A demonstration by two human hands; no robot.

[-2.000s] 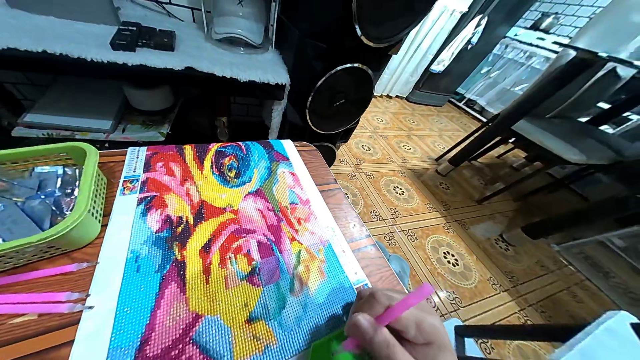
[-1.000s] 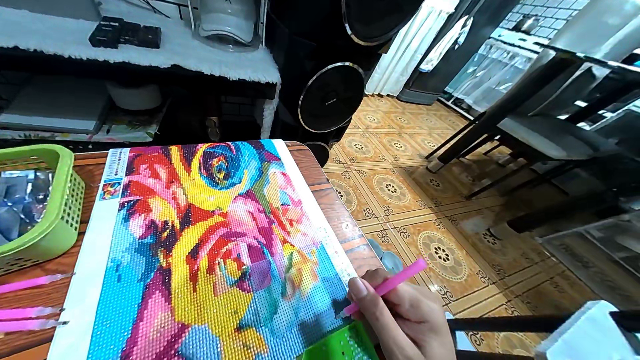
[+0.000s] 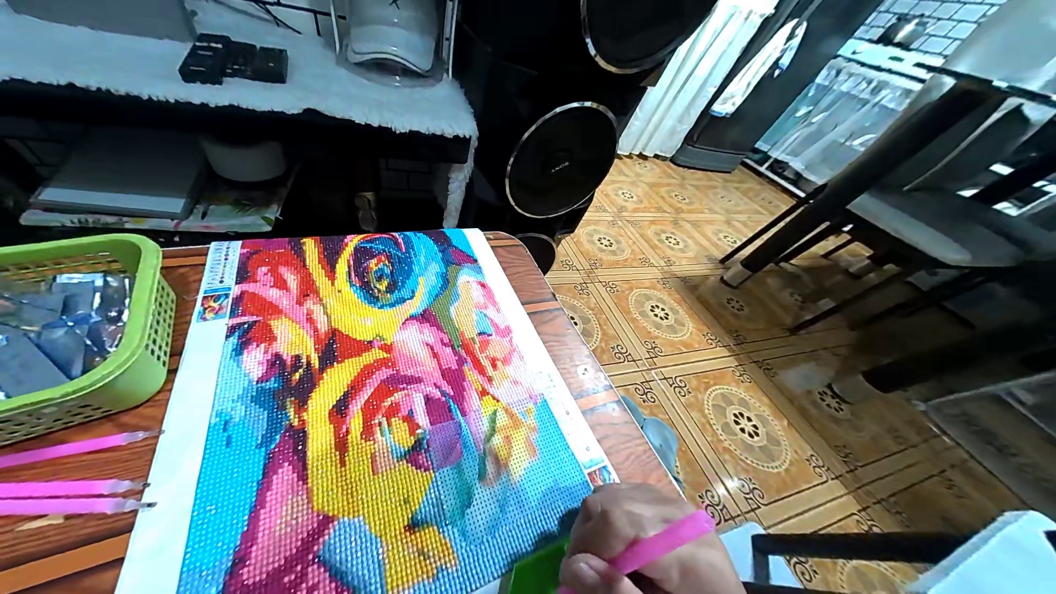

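A diamond painting canvas [image 3: 388, 396] with colourful roses lies on the wooden table [image 3: 569, 355]. My right hand [image 3: 639, 536] grips a pink diamond painting pen [image 3: 664, 540] at the canvas's lower right. Beneath that hand, at the bottom edge, part of a green tray [image 3: 536, 569] shows; the hand hides the rest and the pen's tip. My left hand is out of sight. Several more pink pens [image 3: 74, 487] lie left of the canvas.
A green plastic basket [image 3: 153, 330] holding small bags [image 3: 66, 322] stands at the table's left. Behind is a shelf with a white fluffy cover [image 3: 330, 91], beside a black speaker [image 3: 563, 161]. Chairs [image 3: 940, 223] stand on the patterned tile floor [image 3: 660, 313] at right.
Between one second ago and now, my right hand has moved down toward the bottom edge, still with the pink pen. Less of the green tray shows now.
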